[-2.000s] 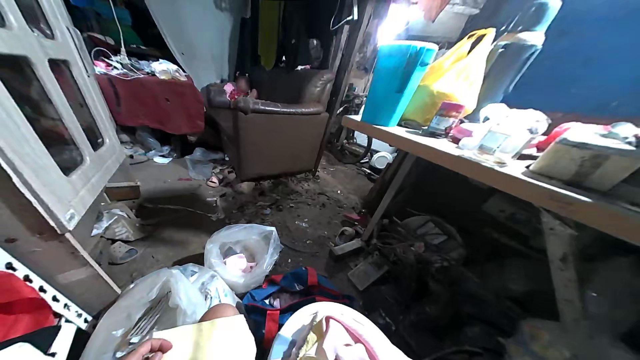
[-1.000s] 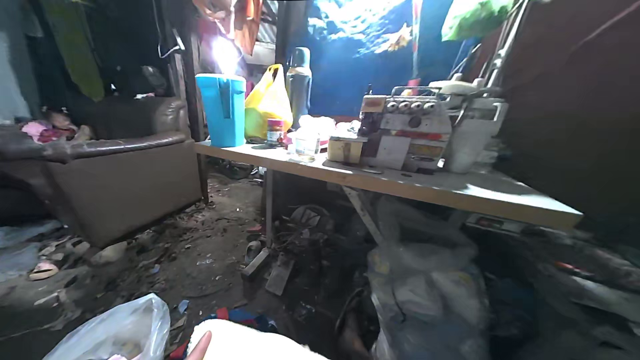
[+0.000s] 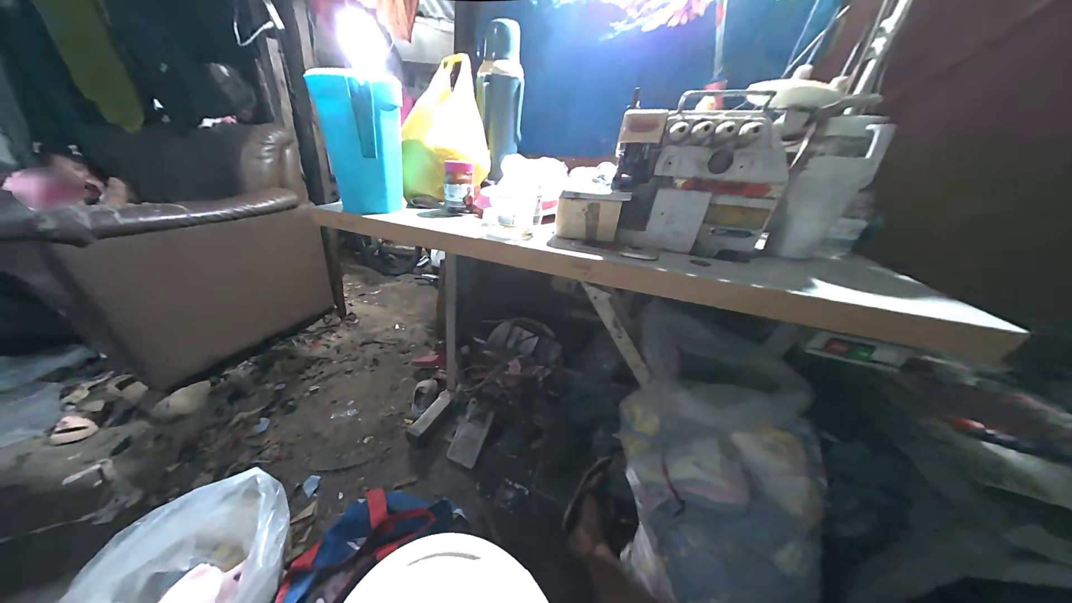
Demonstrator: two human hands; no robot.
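Observation:
Neither of my hands shows in the head view. A white rounded object, only partly in view, rises at the bottom centre. Left of it lies a blue bag with red straps. Further left stands a translucent plastic bag with pale and pink things in it. On the worktable stand an overlock sewing machine, a light blue plastic container, a yellow plastic bag, a thermos flask and a jar with a pink lid.
A brown armchair stands at the left, with a partly visible person on it. Scraps litter the floor. Under the table are a foot pedal and a large filled plastic sack. A bare foot rests beside the sack.
The view has swung right towards the sewing machine. Two seconds ago a hand held a pale yellow piece at the bottom left, and a fingertip showed one second ago; no hand shows now.

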